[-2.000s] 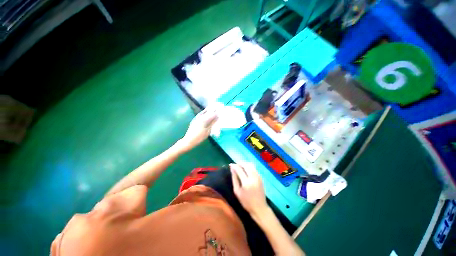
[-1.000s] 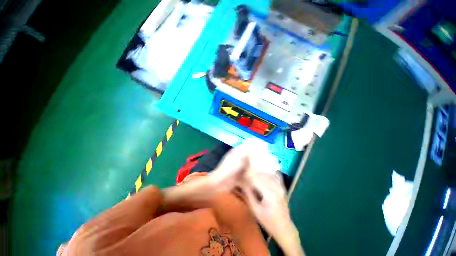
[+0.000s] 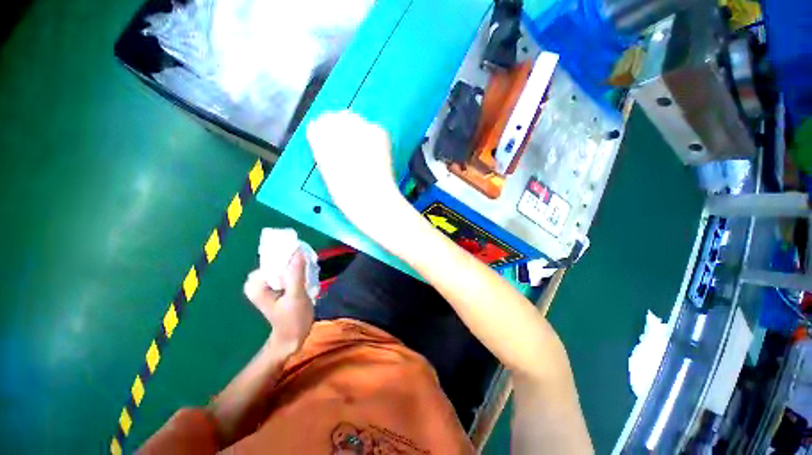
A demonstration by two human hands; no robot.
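My left hand [image 3: 287, 307] is over the floor in front of the bench, fingers closed around a crumpled white cloth or film [image 3: 280, 251]. My right hand [image 3: 352, 160] is over the near left corner of the turquoise bench [image 3: 374, 67]. It is washed out, so its fingers and anything in it cannot be made out. A white-edged panel [image 3: 527, 114] stands tilted in the orange-brown fixture [image 3: 492, 124] beside black clamps [image 3: 459, 122]. My right forearm partly covers the start controls [image 3: 472, 238] on the press base's front.
A black bin [image 3: 147, 55] full of clear-white film stands left of the bench. The metal press head [image 3: 690, 89] is at upper right. A dark green worktop [image 3: 592, 307] with a crumpled white piece [image 3: 648, 354] lies right. Yellow-black tape [image 3: 190, 283] marks the floor.
My hands were together at the bench's front edge and are now apart, left over the floor, right over the bench corner. Less white material shows at the base's near right corner. The view has shifted.
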